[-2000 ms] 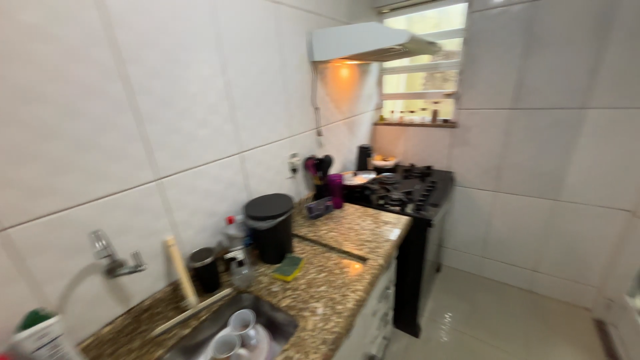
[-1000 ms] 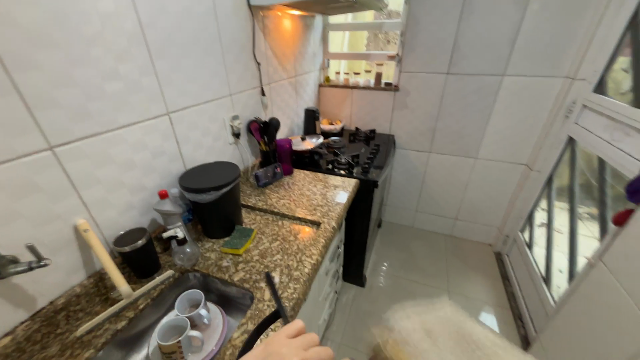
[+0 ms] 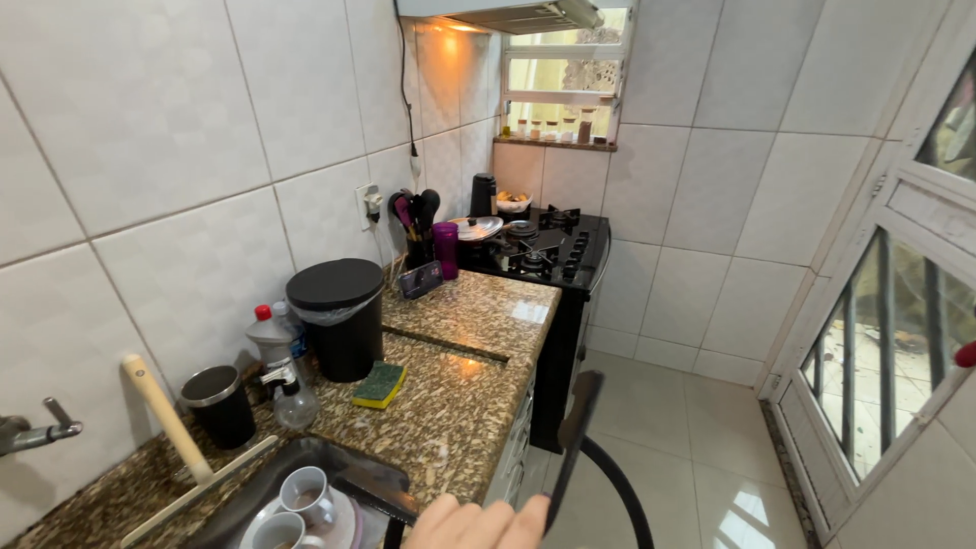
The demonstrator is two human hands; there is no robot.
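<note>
My left hand (image 3: 476, 524) is at the bottom centre, its fingers curled on a black object, apparently a stove burner grate. One flat bar (image 3: 573, 427) of it rises right of my fingers, and a curved rim (image 3: 625, 488) shows over the floor. Another dark bar (image 3: 374, 492) reaches left over the sink edge. Its lower part is cut off by the frame. Left of the hand, the steel sink (image 3: 255, 488) holds two white mugs (image 3: 306, 496) on a plate (image 3: 347, 526). A green and yellow sponge (image 3: 380, 384) lies on the granite counter (image 3: 435, 427). My right hand is not in view.
A black lidded bin (image 3: 339, 320), spray bottle (image 3: 296, 400), black tumbler (image 3: 219, 404) and wooden-handled squeegee (image 3: 168, 419) stand along the tiled wall. Farther back are a phone (image 3: 421, 280), utensils (image 3: 415, 221) and a black gas stove (image 3: 579, 236). A barred door (image 3: 877, 343) is at right.
My left hand and the black object came into view after the first frame; more of the object now shows. A blurred pale thing at the lower right a second ago is gone. The view has swung right.
</note>
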